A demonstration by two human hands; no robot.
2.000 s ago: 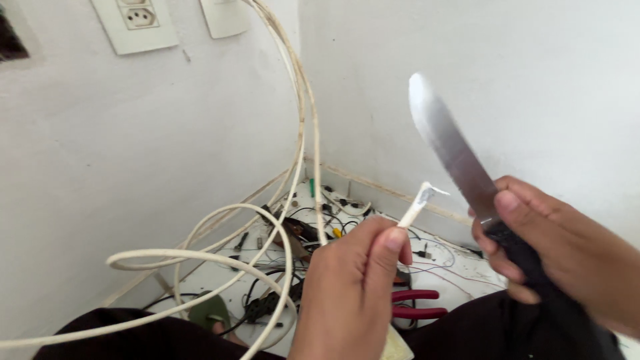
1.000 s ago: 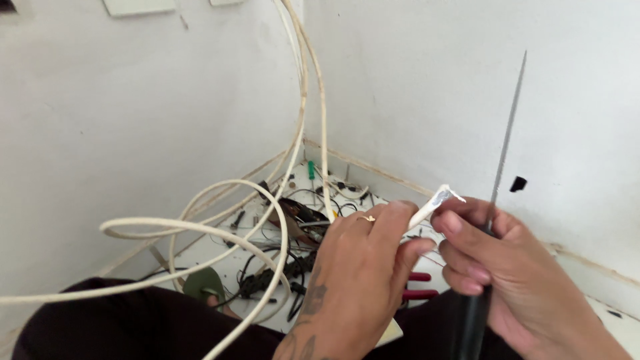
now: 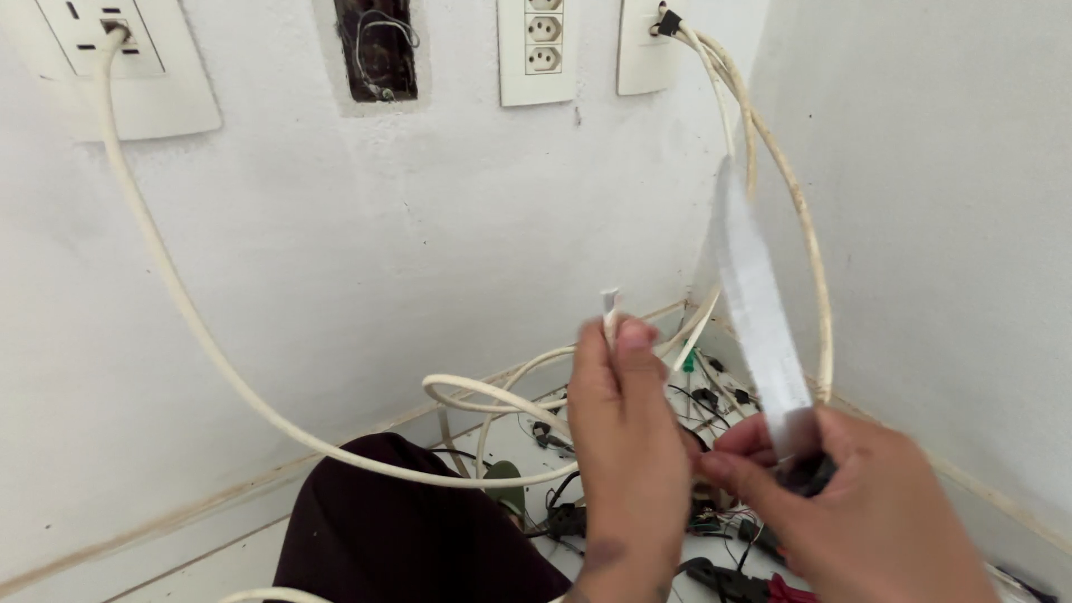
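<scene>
My left hand (image 3: 632,427) grips a white cable near its stripped end (image 3: 610,306), which points up and shows a silvery covering. Beside it, my right hand (image 3: 846,494) is closed around the dark handle of a knife; the broad metal blade (image 3: 760,310) points up, blurred by motion. The fingertips of my right hand are close to the side of my left hand; whether they touch is unclear. A long white cable (image 3: 201,327) hangs from a wall plate at the left and loops behind my left hand.
Wall plates with sockets (image 3: 544,59), an uncovered wall box with wires (image 3: 377,50) and a plate with cables (image 3: 645,50) are on the wall. Below, a green-handled screwdriver (image 3: 688,356), red-handled pliers (image 3: 737,582) and scattered wires lie on the tiled floor, near my knee (image 3: 402,528).
The right hand has drawn away from the cable's end and is lower than the left hand's fingertips. The view has swung left and up, showing more wall plates.
</scene>
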